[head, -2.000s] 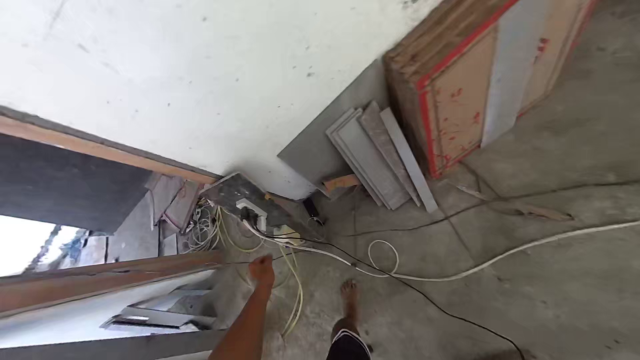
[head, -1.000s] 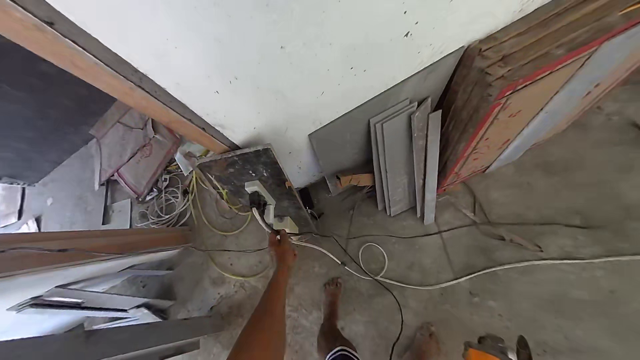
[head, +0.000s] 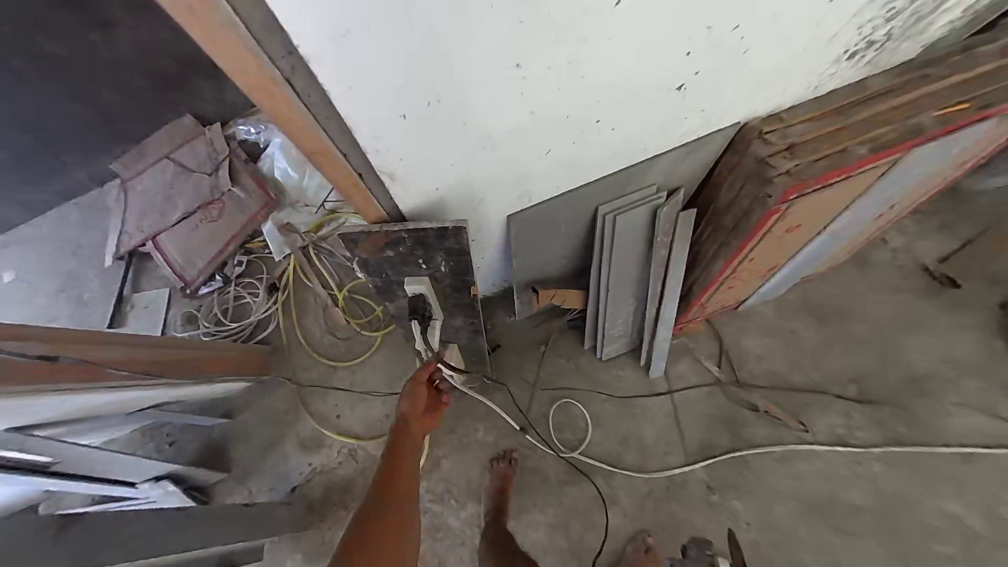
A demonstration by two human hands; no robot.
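My left hand (head: 425, 394) reaches in from the bottom, its thumb and fingertips closed on a dark power cable (head: 431, 346) beside a white power strip (head: 435, 311). A black plug (head: 420, 309) sits at the strip, which rests against a dark, worn board (head: 417, 252) leaning at the wall corner. A small pale box-like piece (head: 454, 358) is just beyond the fingers. The white cable (head: 492, 405) passes close to the hand. My right hand is out of view. Part of a power tool with a blade (head: 709, 551) shows at the bottom edge; what holds it is hidden.
White and dark cables cross the concrete floor around my bare foot (head: 502, 488). Grey board strips (head: 630, 276) lean right of the corner, beside stacked red-edged panels (head: 787, 228). Coiled yellow hose or cable (head: 346, 358), white cable coils (head: 240, 311) and scrap boards (head: 189, 189) lie left.
My left hand has moved to the power strip and closed on the cable there. The power tool, absent two seconds ago, shows at the bottom edge. The view has moved closer to the corner.
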